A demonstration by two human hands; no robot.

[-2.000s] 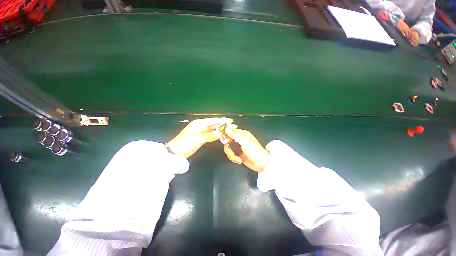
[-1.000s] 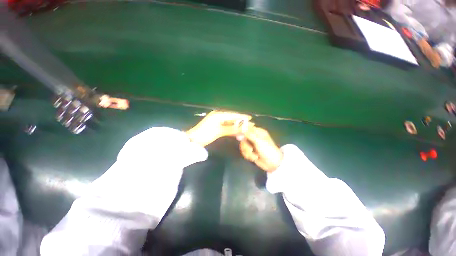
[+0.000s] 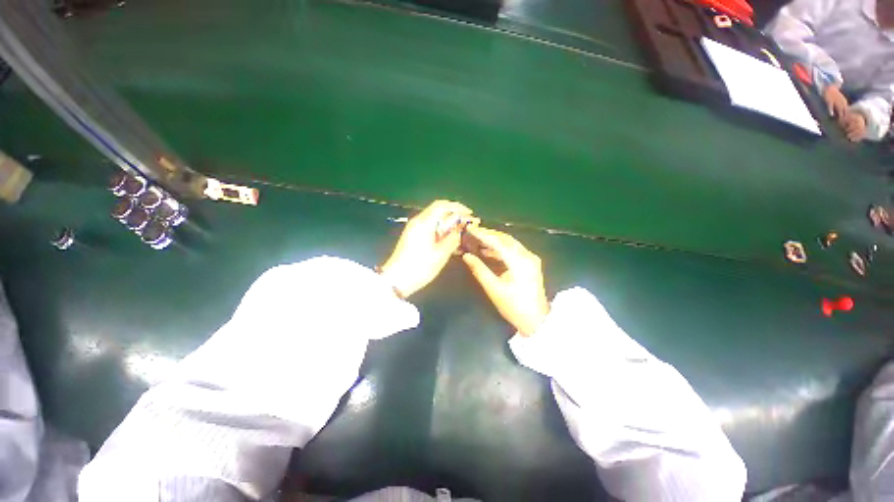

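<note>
My left hand (image 3: 423, 247) and my right hand (image 3: 512, 278) are bare and meet above the green mat near its seam. Between their fingertips they hold a small silvery case with a dark part (image 3: 463, 233), mostly hidden by the fingers. A tiny silver-white piece (image 3: 398, 220) lies on the mat just left of my left hand. Several round metal rings (image 3: 148, 209) stand in a cluster at the left, with one ring apart (image 3: 64, 238). A flat pale piece (image 3: 231, 192) lies by the foot of the metal post (image 3: 93, 123).
At the right lie a red plug pair (image 3: 837, 306), a squarish frame part (image 3: 794, 252) and a small dark-and-yellow part (image 3: 828, 238). A dark tray with a white sheet (image 3: 760, 85) is at the far right, beside another person's hands (image 3: 846, 114). A yellowish block (image 3: 13, 177) is at the left edge.
The view has turned, so the bench things sit further right or lower than at first. My hands are still together on the small case, with the fingers in a changed hold.
</note>
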